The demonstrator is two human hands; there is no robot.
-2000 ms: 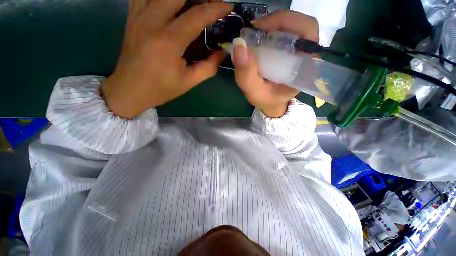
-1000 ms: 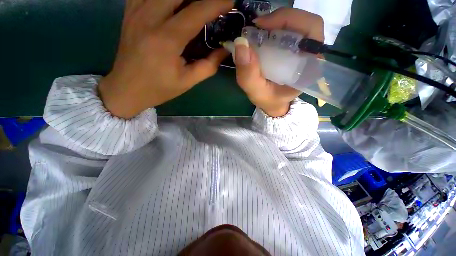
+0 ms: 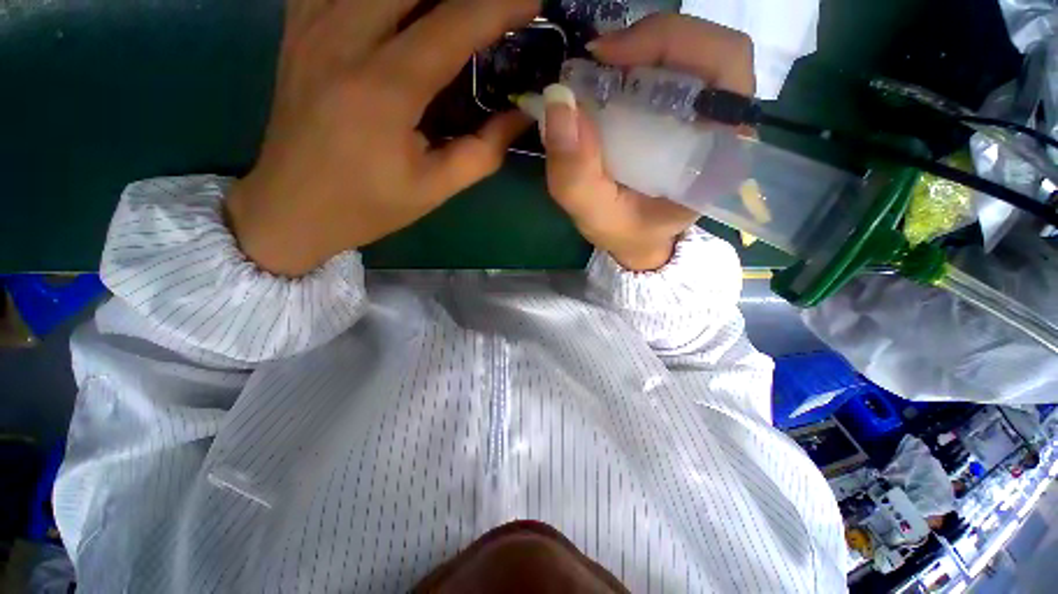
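My right hand (image 3: 627, 163) holds the milky, translucent glue syringe (image 3: 656, 145) like a pen. Its yellow-green dispensing tip (image 3: 522, 102) points left, at the lower edge of the black watch housing (image 3: 522, 64) with its shiny rim. The housing sits in the dark holding fixture (image 3: 450, 116), which my hands partly cover. My left hand (image 3: 371, 128) lies at the fixture's left side, with fingers above and thumb below the housing. The green barrel adapter (image 3: 853, 238) is at the syringe's rear. Whether the tip touches the housing is too small to tell.
A white wipe (image 3: 772, 41) lies beyond my right hand. A black cable (image 3: 882, 151) and clear air hose (image 3: 1004, 308) run off to the right. A yellow-green packet (image 3: 937, 207) and crumpled plastic bags (image 3: 928, 342) are at the right. The green mat (image 3: 139, 104) is under the work.
The syringe's rear and green adapter have shifted slightly right. My left hand has edged slightly over the fixture. Both hands otherwise keep nearly the same pose, with the tip at the housing.
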